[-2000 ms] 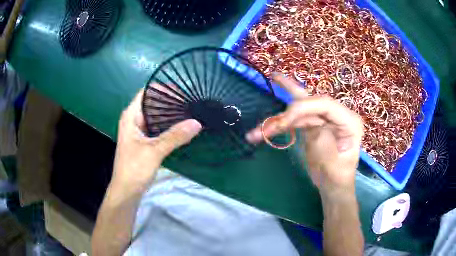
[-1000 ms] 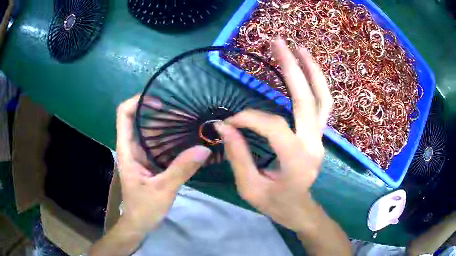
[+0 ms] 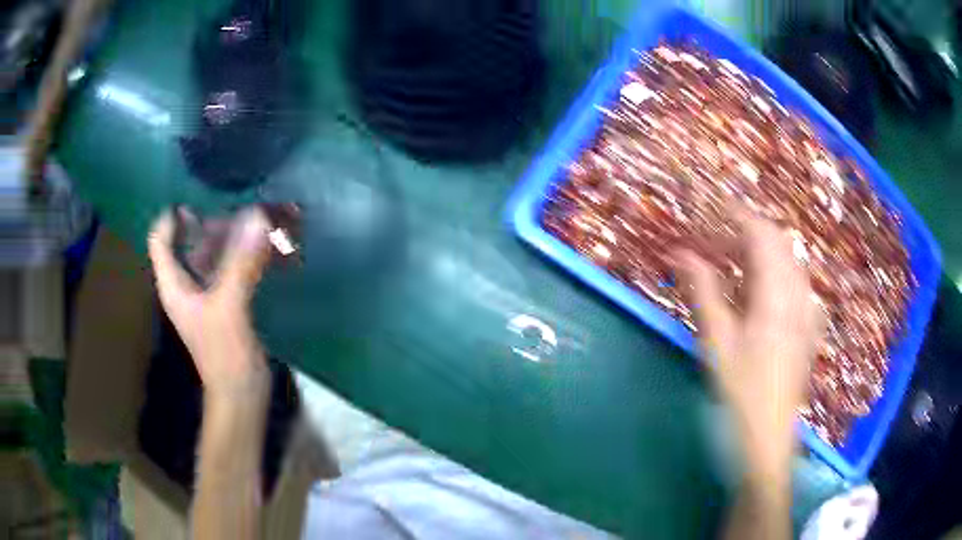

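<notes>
The picture is strongly blurred. My left hand [image 3: 216,301] is at the left over the green bench, its thumb and fingers around the left part of a smeared dark grille [image 3: 285,216] with a shiny spot near its centre. The grille's outline is faint. My right hand [image 3: 765,316] reaches over the blue tray [image 3: 612,280], its fingertips among the copper-coloured rings [image 3: 738,148]. Whether it pinches a ring cannot be told.
Dark grilles with shiny centres [image 3: 237,116] lie at the upper left; a dark grille pile [image 3: 448,79] is at the top. A bright curved mark [image 3: 533,338] shows mid-bench. An open carton [image 3: 106,348] stands lower left, a white piece [image 3: 844,514] lower right.
My hands have separated. The left has moved left with the grille; the right has left the grille's centre and moved right to the ring tray. The whole view has shifted and blurred.
</notes>
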